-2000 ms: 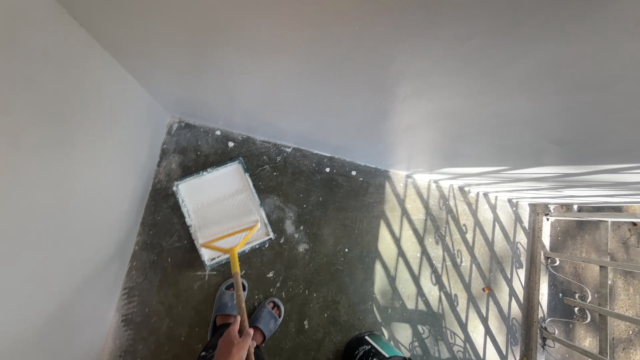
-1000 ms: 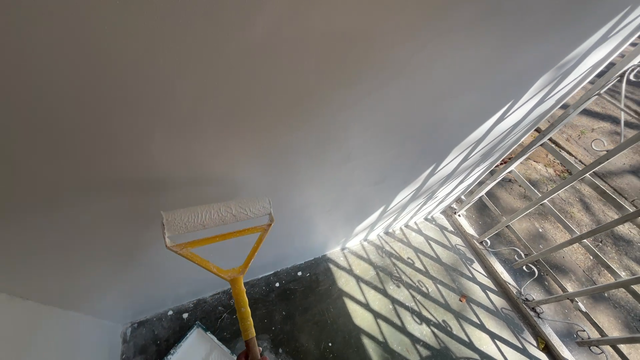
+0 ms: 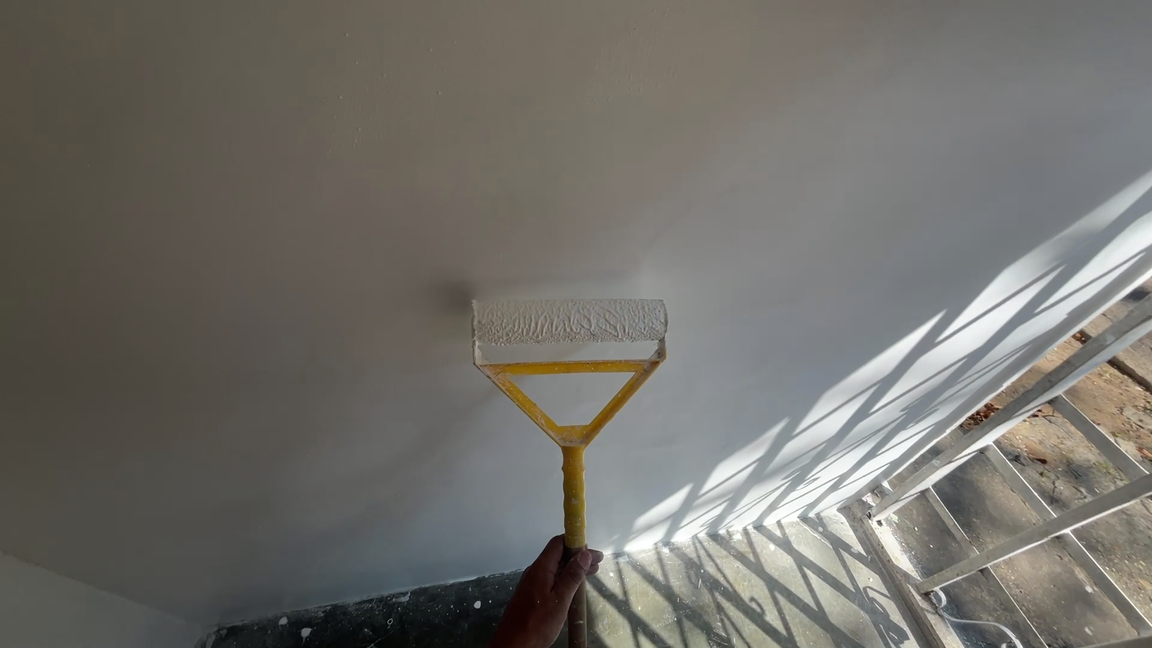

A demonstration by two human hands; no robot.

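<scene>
My left hand (image 3: 545, 594) reaches in from the bottom edge and grips the pole of a paint roller just below its yellow sleeve (image 3: 574, 495). Above the sleeve, a yellow triangular frame (image 3: 569, 367) carries a wide roller cover (image 3: 570, 322) coated with textured white paint. The roller is up against or very near the pale wall (image 3: 576, 180), with a soft shadow at its left end; contact cannot be told for sure. My right hand is out of view.
Along the wall's foot runs a dark, paint-spotted floor (image 3: 378, 621). A white metal grille (image 3: 1035, 405) stands at the right, casting barred shadows over floor and wall. A second wall (image 3: 72, 603) meets this one at lower left.
The roller was over the white paint tray on the floor, then rose in front of the wall, and now appears farther right in view. The view has tilted up, so tray and feet are out of sight.
</scene>
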